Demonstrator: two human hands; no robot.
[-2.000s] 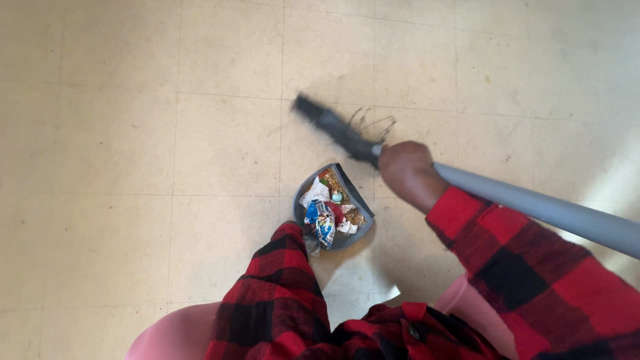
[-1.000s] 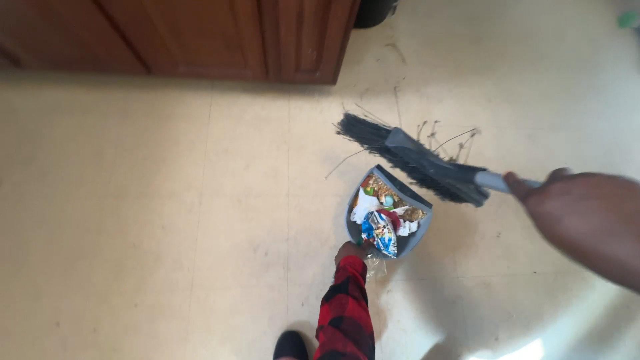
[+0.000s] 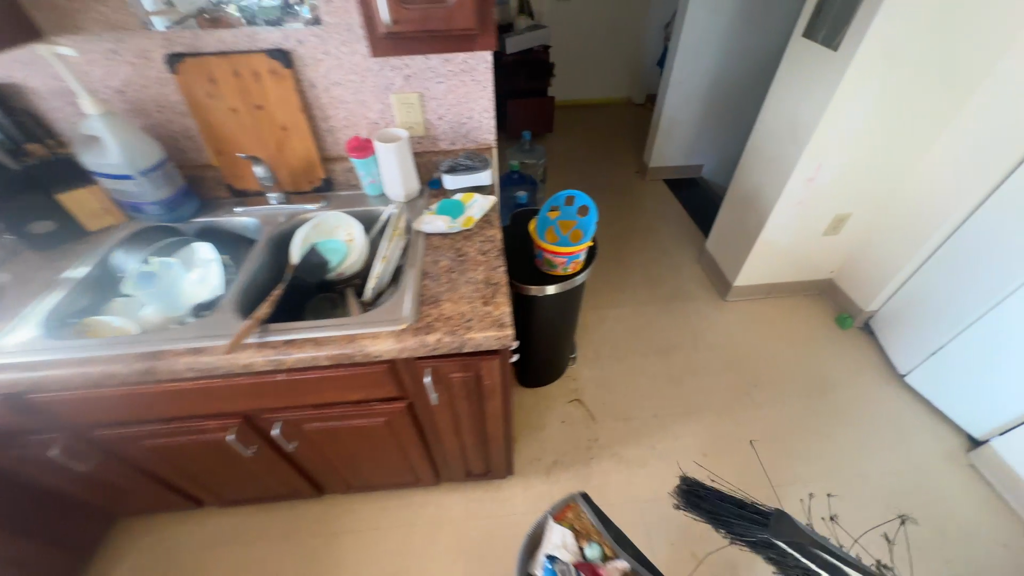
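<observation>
At the bottom edge, a grey dustpan [image 3: 530,552] holds food scraps, white paper and a blue wrapper [image 3: 558,566]. To its right is the head of a broom [image 3: 740,516] with black bristles; stray dry stalks stick out from it. Both tools are cut off by the frame edge, and a gap of floor separates them. Neither my left hand nor my right hand shows in this view, so their hold on the tools is hidden.
A black trash can [image 3: 548,328] with a toy bucket [image 3: 560,254] on its lid stands beside the counter [image 3: 464,312]. Dishes fill the double sink [image 3: 412,300]. Debris [image 3: 582,408] lies on the floor. A green object [image 3: 844,321] sits near the wall corner. White doors [image 3: 952,312] stand at right.
The view has swung up and left to the sink and counter. Both hands, seen earlier at the dustpan and the broom handle, have left the frame.
</observation>
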